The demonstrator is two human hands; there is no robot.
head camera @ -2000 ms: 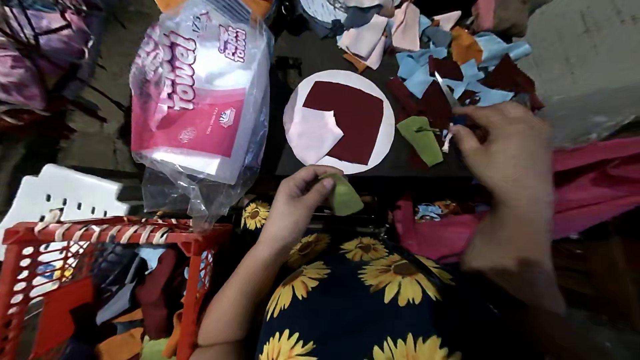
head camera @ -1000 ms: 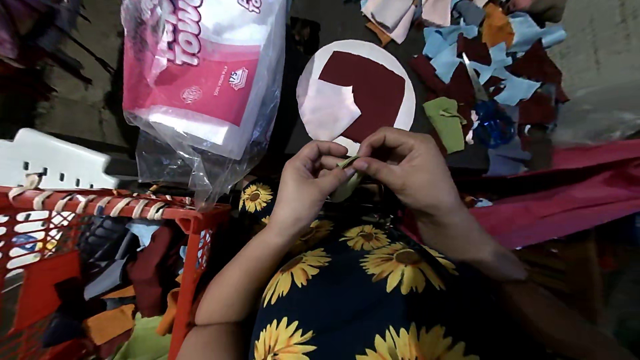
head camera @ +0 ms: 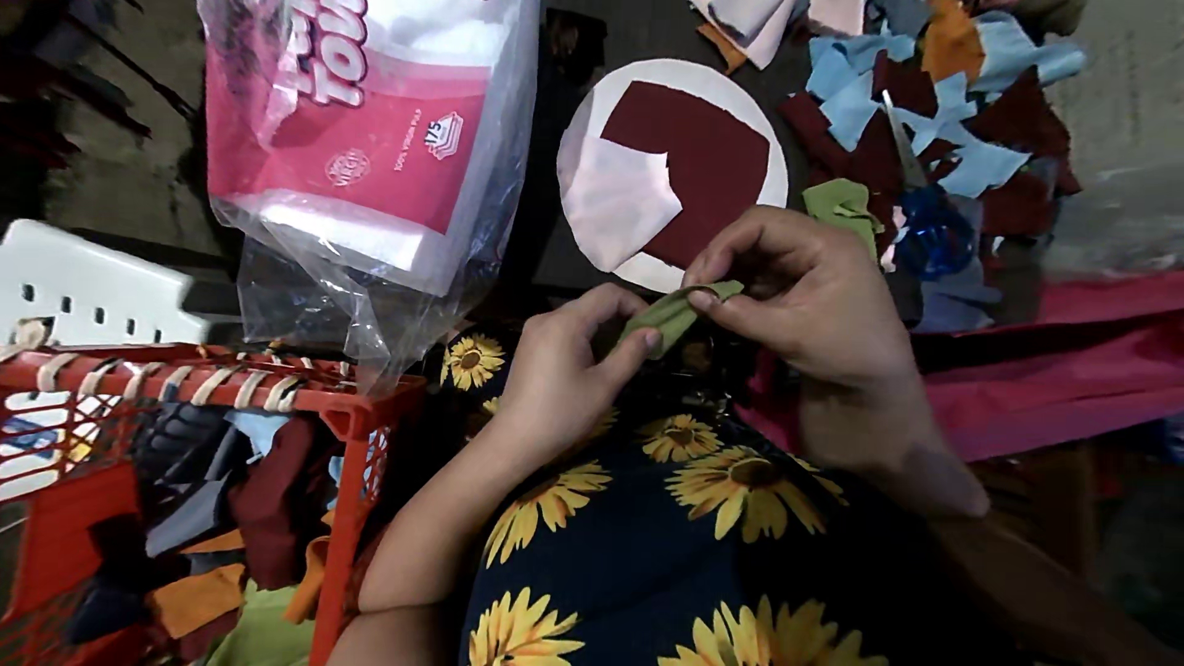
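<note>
A small green fabric piece [head camera: 673, 317] is held between my two hands over my lap. My left hand [head camera: 573, 365] pinches its left end between thumb and fingers. The fingertips of my right hand [head camera: 800, 296] grip the right end. Just beyond them lies a white round disc [head camera: 775, 176], with a maroon fabric piece [head camera: 717, 153] and a pale pink fabric piece [head camera: 615, 199] on it. Blue-handled scissors [head camera: 930, 227] rest among the scraps to the right. Another green piece [head camera: 844, 208] lies beside my right hand, partly hidden by it.
A plastic-wrapped pack of paper towels [head camera: 361, 139] lies at the upper left. Below it stands a red plastic basket [head camera: 356, 407] holding fabric scraps. Light blue scraps [head camera: 990, 162] and maroon and orange ones are heaped at the upper right. Bright pink material [head camera: 1064, 370] extends along the right.
The scissors, in my right hand two seconds ago, now lie on the scraps. My right hand has come over to the green piece that my left hand held alone. The view has shifted somewhat.
</note>
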